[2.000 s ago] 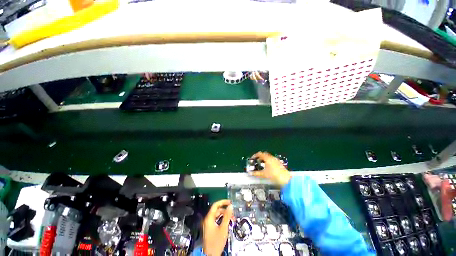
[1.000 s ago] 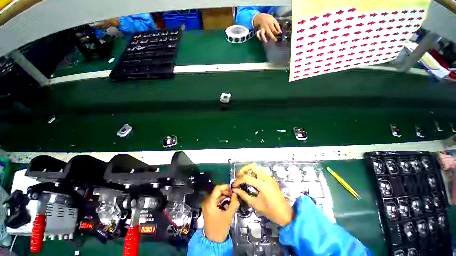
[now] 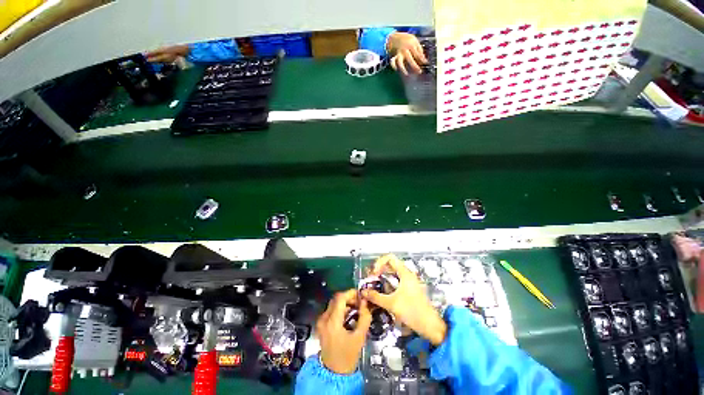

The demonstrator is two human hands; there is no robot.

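Note:
My left hand (image 3: 343, 332) and my right hand (image 3: 405, 297) are close together over the clear blister tray (image 3: 502, 308). My right hand pinches a small black and silver unit (image 3: 376, 286) between thumb and fingers. My left hand's fingertips touch it, and a dark, shiny small unit (image 3: 352, 319) shows within the left hand's curled fingers. The tray holds silvery pieces in its pockets. The hands hide its left part.
Test fixtures with red handles (image 3: 204, 372) stand at left. A yellow-green tweezer (image 3: 527, 284) and a black blister tray (image 3: 629, 308) lie at right. Behind, the green belt (image 3: 401, 181) carries spaced units (image 3: 475, 208). An arrow sticker sheet (image 3: 533, 69) hangs above. Another person's hand (image 3: 406, 52) is across.
My right hand has come back from the belt to my left hand over the tray. The units on the belt have shifted slightly to the right in the last second.

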